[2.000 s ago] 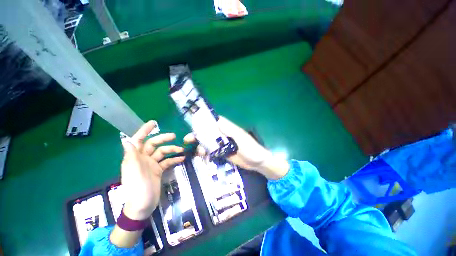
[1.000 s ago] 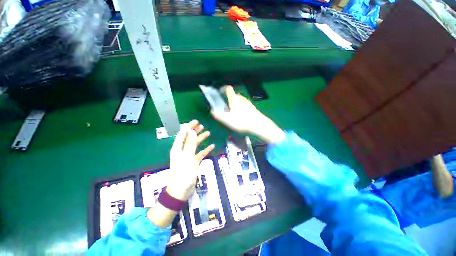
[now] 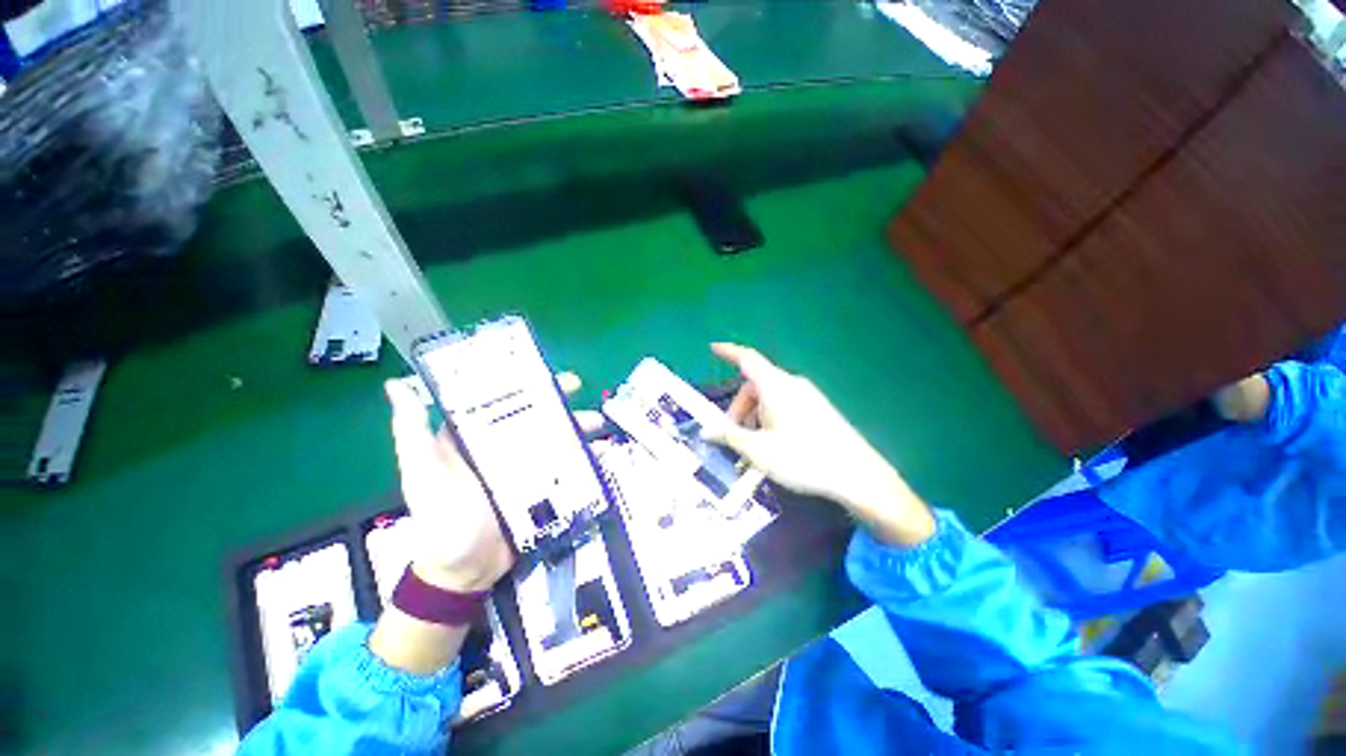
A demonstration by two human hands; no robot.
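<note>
My left hand [image 3: 450, 510], with a dark red wristband, holds a phone middle frame [image 3: 517, 428], its pale inner side with black rim facing up, above the tray. My right hand [image 3: 805, 428] has its thumb and fingers at a screen [image 3: 687, 428], which lies tilted over the right stack in the tray; it shows a pale back, a dark flex cable and a red tab at its upper left corner. The black tray [image 3: 248, 620] holds several more screens [image 3: 303, 598] in slots, partly hidden by my left hand and the frame.
Two middle frames [image 3: 67, 421] lie on the green bench at left. A pale metal post [image 3: 318, 177] stands in front. A dark phone-sized piece [image 3: 723, 219] lies farther back. Black wrapped stock is at upper left. A brown box [image 3: 1137, 207] and another person's blue sleeve [image 3: 1225, 473] are at right.
My left hand, empty before, now holds a middle frame. My right hand has come back from the far bench to the screens, and the top screen is now turned askew. The dark piece stays on the bench.
</note>
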